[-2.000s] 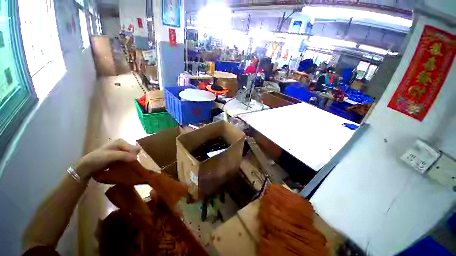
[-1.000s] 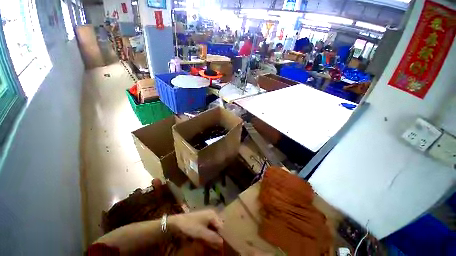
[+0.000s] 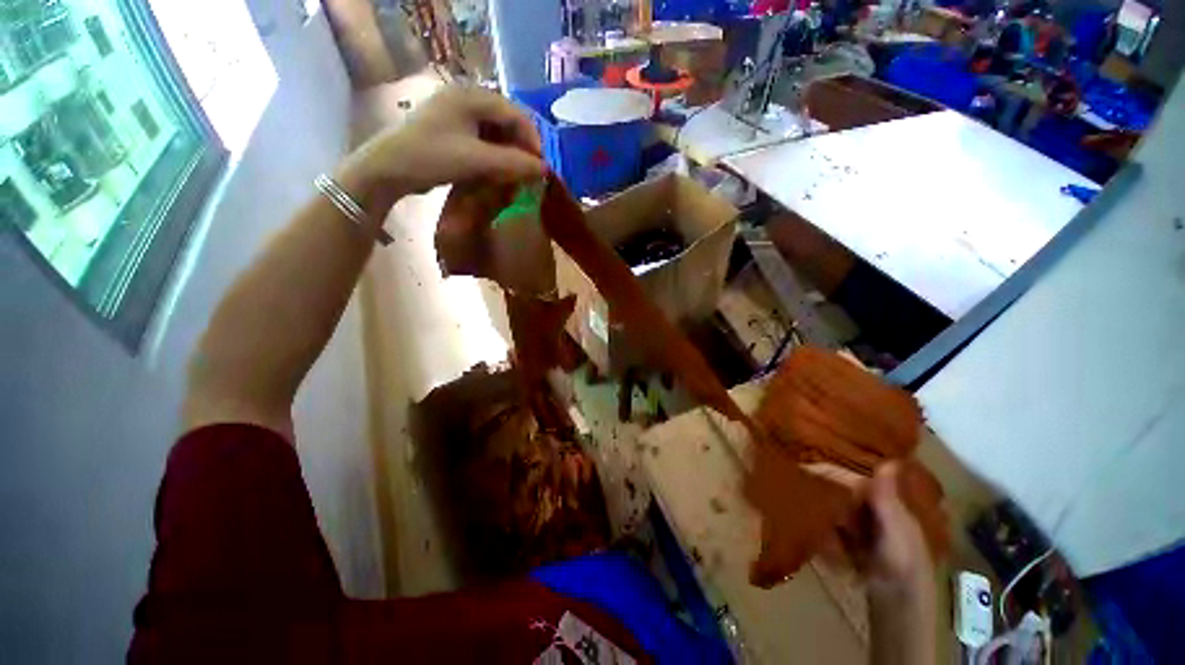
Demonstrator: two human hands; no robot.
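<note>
My left hand [image 3: 448,146], with bracelets at the wrist, is raised at the upper left and pinches a rust-brown fabric strip [image 3: 637,312]. The strip runs down to the right, and more brown fabric hangs below the hand. My right hand [image 3: 894,526] is low at the right and holds the strip's other end, in front of the stack of brown pieces [image 3: 838,405]. Whether scissors are in the right hand cannot be seen. A brown heap [image 3: 526,474] lies in the low carton below my left arm.
Cardboard [image 3: 695,487] covers the small table and has brown bits on it. A tall open carton [image 3: 669,253] stands beyond. A white control box [image 3: 972,608] with a cord lies at the right. A large white table [image 3: 897,195] and a blue crate [image 3: 591,150] are behind.
My left hand has risen from low at the centre to the upper left, drawing the strip out. My right hand has come into view. The camera view has tilted down and shifted left.
</note>
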